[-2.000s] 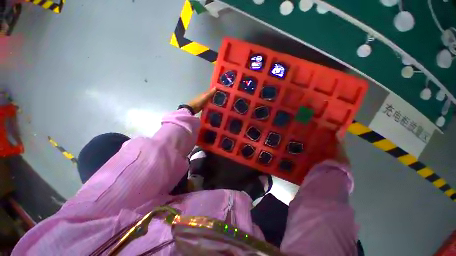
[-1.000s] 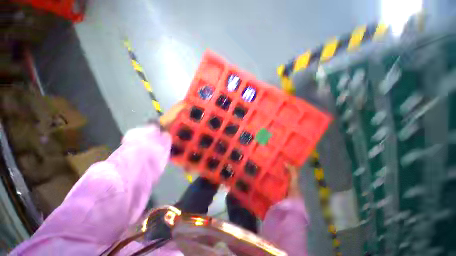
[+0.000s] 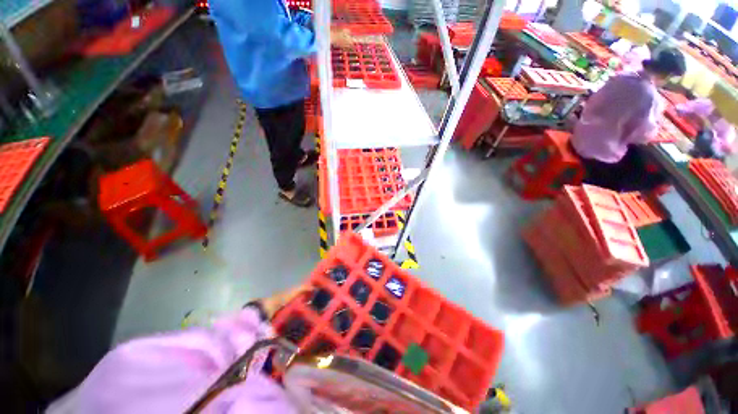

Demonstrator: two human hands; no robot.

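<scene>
A red compartment tray [image 3: 453, 327] is held in front of me at the bottom centre. Dark smartwatches [image 3: 341, 321] fill many of its left pockets, and two near the top [image 3: 395, 286] have lit screens. The visible right pockets hold no watches. A green sticker [image 3: 415, 358] is on the tray. My left hand [image 3: 285, 301] grips the tray's left edge, partly blurred. My right hand is not visible; the lower right of the tray runs behind a shiny rim at the bottom of the picture.
A white tray trolley [image 3: 380, 117] with red trays stands ahead. A person in blue [image 3: 263, 57] stands left of it. A red stool [image 3: 146, 202] is at left, beside a green-topped bench [image 3: 81, 101]. Stacked red trays [image 3: 595, 242] and a seated person in pink [image 3: 619, 113] are at right.
The view has swung from the floor and green charging shelves to the trolley and work benches. The tray sits lower in the picture, and my right hand has left the view.
</scene>
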